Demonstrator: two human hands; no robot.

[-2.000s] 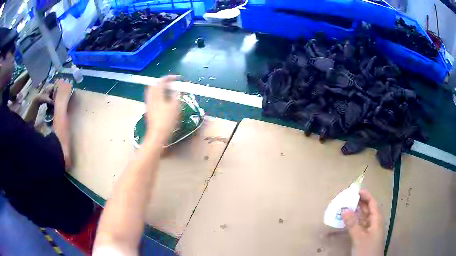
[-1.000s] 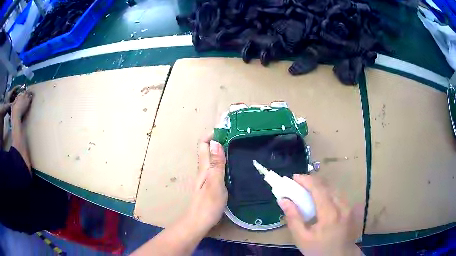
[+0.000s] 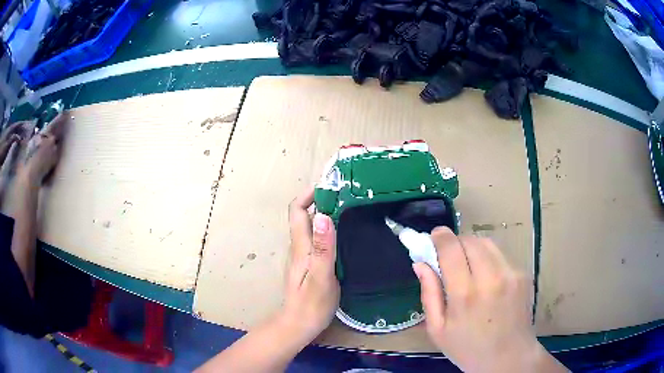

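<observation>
A glossy green car body lies on tan cardboard in front of me, its dark cabin facing up and its rounded, silver-rimmed end towards me. My left hand grips the car body's left side, thumb on the rim. My right hand holds a white glue bottle, mostly hidden by the fingers. The bottle is tilted, with its pale nozzle over the upper middle of the cabin. I cannot tell whether the nozzle touches the floor. No seat shows in the visible part of the cabin.
A heap of black seats lies at the far side on the green bench. A blue bin of black parts is at the upper left. Another person's hands are at the left edge. Part of a green body shows at the right edge.
The green car body, first at the left under my left hand, is now in front of me. The glue bottle has moved over its cabin, lately slightly up and right.
</observation>
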